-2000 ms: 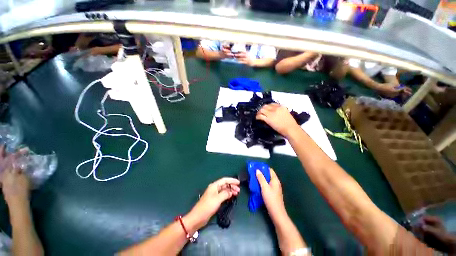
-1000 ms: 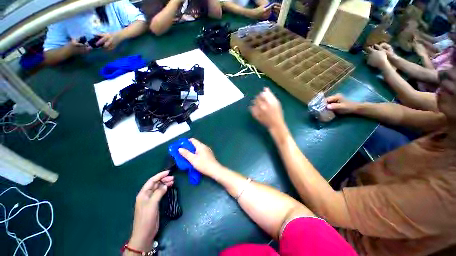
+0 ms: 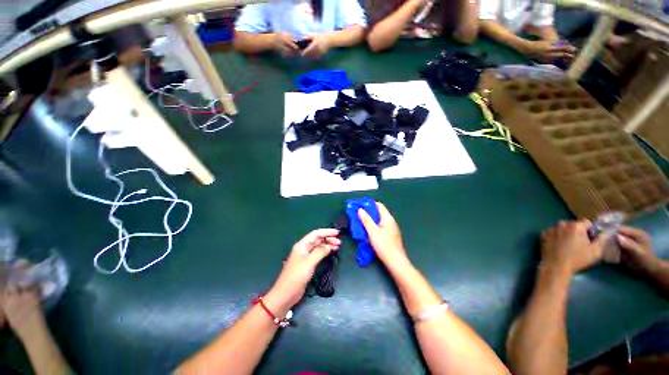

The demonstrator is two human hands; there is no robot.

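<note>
My left hand (image 3: 308, 260) holds a black power adapter (image 3: 342, 223) by its near end, its bundled black cable (image 3: 325, 278) hanging below the fingers. My right hand (image 3: 383, 233) grips a bunched blue wiping cloth (image 3: 361, 228) right beside the adapter; the cloth touches or nearly touches the adapter's edge. The adapter is small and partly hidden by fingers and cloth. Beyond my hands, a tangled pile of black adapters (image 3: 352, 139) lies on a white sheet (image 3: 315, 182).
A second blue cloth (image 3: 323, 80) and smaller black heap (image 3: 451, 72) lie beyond. Right: yellow strands (image 3: 490, 124), partitioned carton tray (image 3: 568, 143), a neighbour's hands with a clear wrapped item (image 3: 606, 228). Left: looped white cord (image 3: 121, 234), shelf leg (image 3: 158, 128), a neighbour's hand with clear plastic (image 3: 45, 277).
The view has swung left again. The neighbour's arm that reached into the pile has drawn back to the right, and both that person's hands now hold the clear item. My hands keep the adapter and cloth.
</note>
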